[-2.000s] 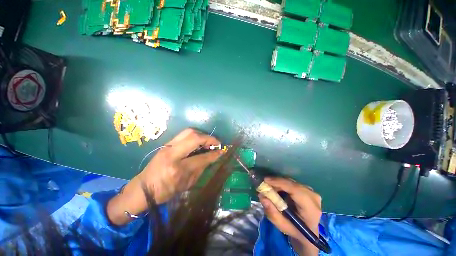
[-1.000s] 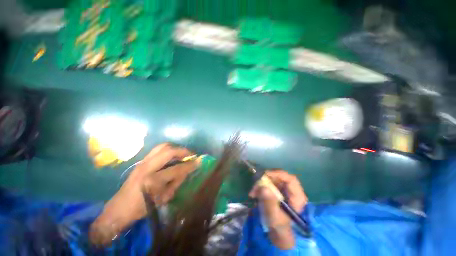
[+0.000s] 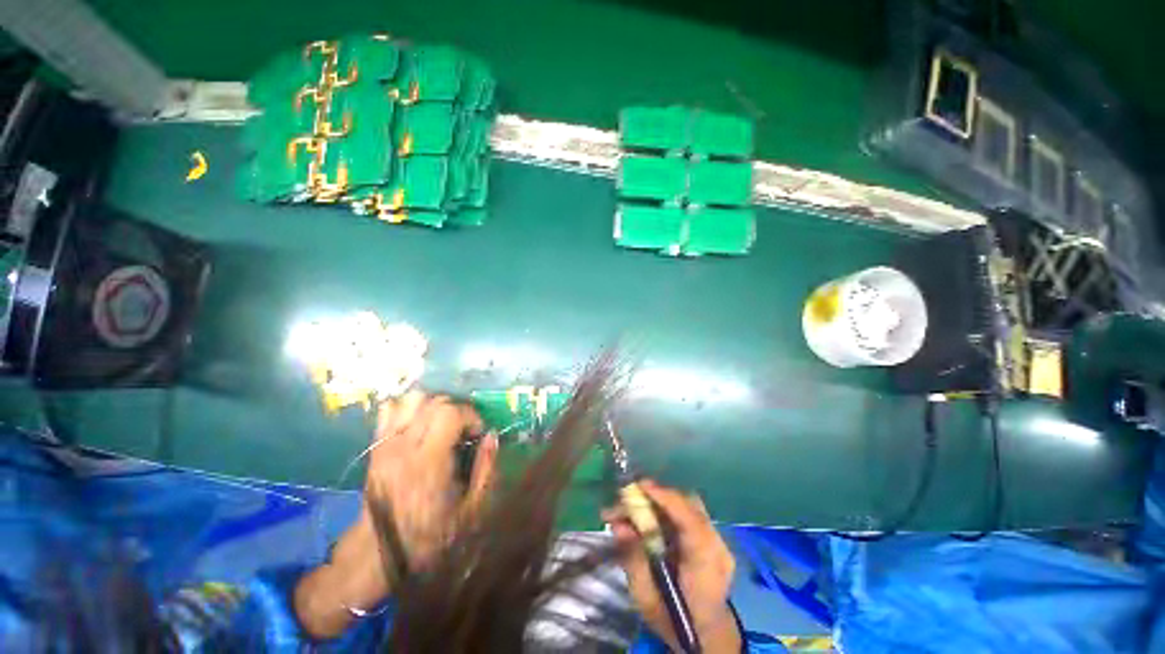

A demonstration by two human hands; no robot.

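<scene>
My right hand (image 3: 684, 549) holds the soldering iron (image 3: 643, 511) by its tan grip, with the metal tip pointing up and away. My left hand (image 3: 428, 466) is closed beside the worked green panel (image 3: 501, 406), with a thin silvery wire (image 3: 514, 431) leaving its fingertips over the panel. A dark object shows between its fingers; I cannot tell what it is. Small orange and white flex pieces (image 3: 542, 404) lie on the panel. Dark hair hides much of the panel. The glaring flex heap (image 3: 364, 362) lies just beyond my left hand.
A stack of panels with orange strips (image 3: 371, 134) lies at far left, bare panels (image 3: 686, 182) at far centre. A white cup (image 3: 865, 317) stands by a black box (image 3: 952, 307) at right. A fan (image 3: 128, 307) stands left, dark trays (image 3: 1009, 128) far right. One loose flex (image 3: 197, 166) lies far left.
The view has turned and shifted. My left hand has drawn back from the far end of the panel, closer to the flex heap. The iron is still in my right hand, now held more upright in view.
</scene>
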